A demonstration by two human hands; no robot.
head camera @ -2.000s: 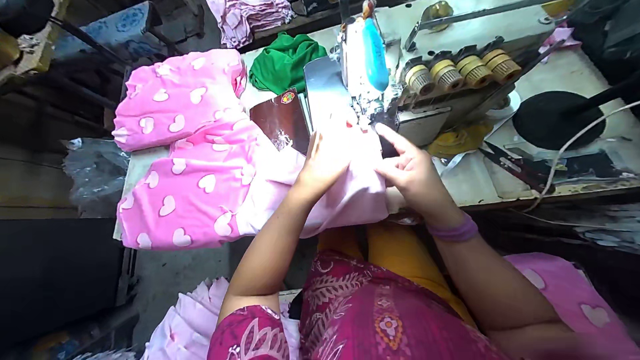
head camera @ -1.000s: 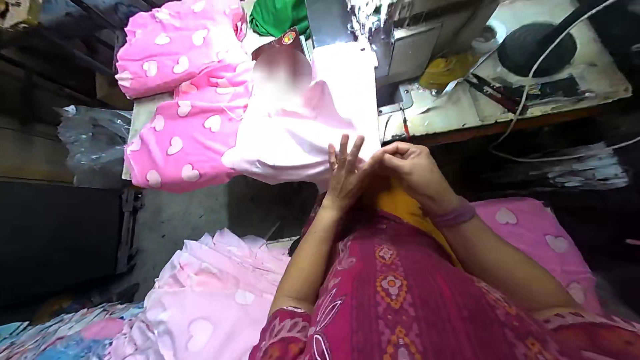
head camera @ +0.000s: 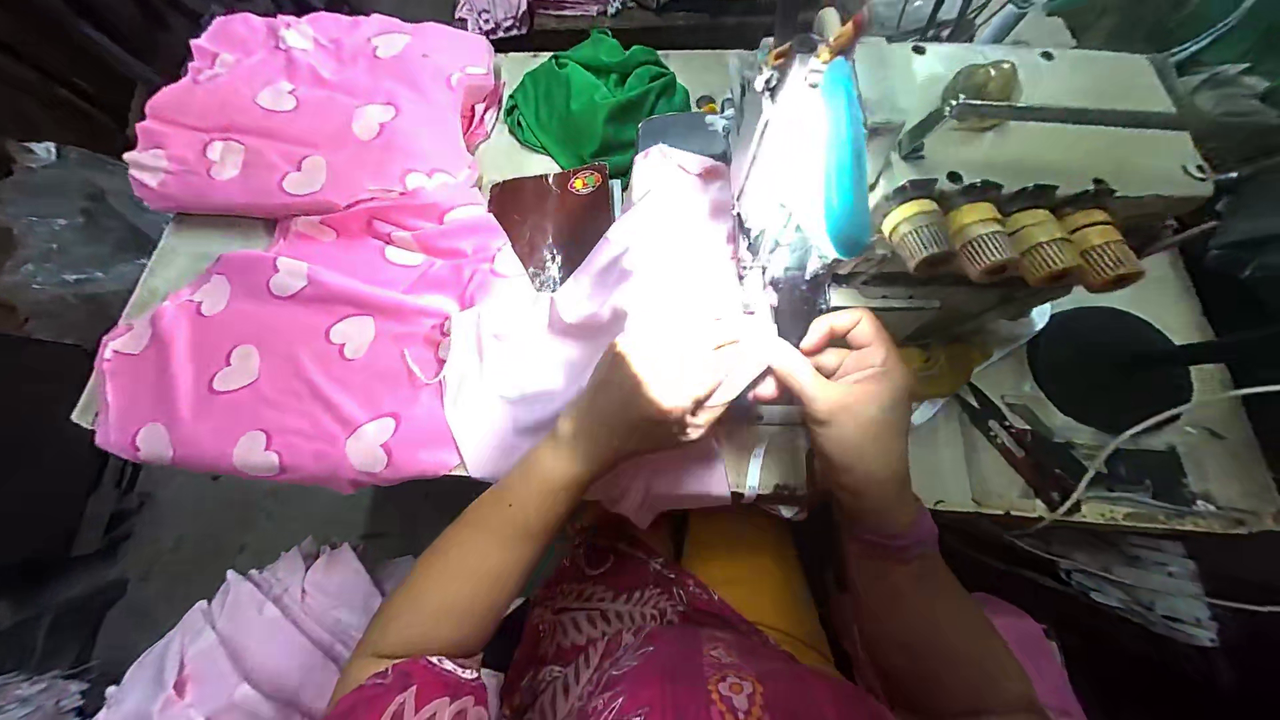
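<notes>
Pale pink fabric (head camera: pixel 590 310) lies over the bed of a sewing machine (head camera: pixel 795 170), glaring white under the lamp light. My left hand (head camera: pixel 650 395) is on this fabric with its fingers curled at the edge, just in front of the needle area. At the same edge, my right hand (head camera: pixel 850 375) pinches the cloth between thumb and fingers, to the right of my left hand. Bright pink fabric with white hearts (head camera: pixel 290 330) adjoins the pale cloth on the left. Glare hides the needle and presser foot.
Behind the cloth are a green cloth (head camera: pixel 597 100) and a dark brown card (head camera: pixel 555 220). Yellow-topped tension knobs (head camera: pixel 1010 240) line the machine's right side. Farther right are a black disc (head camera: pixel 1110 368) and a white cable (head camera: pixel 1130 432). Pale pink fabric (head camera: pixel 240 635) is heaped below left.
Both hands have moved from near my lap, a second ago, up to the machine with the fabric edge. The view has shifted back toward the machine.
</notes>
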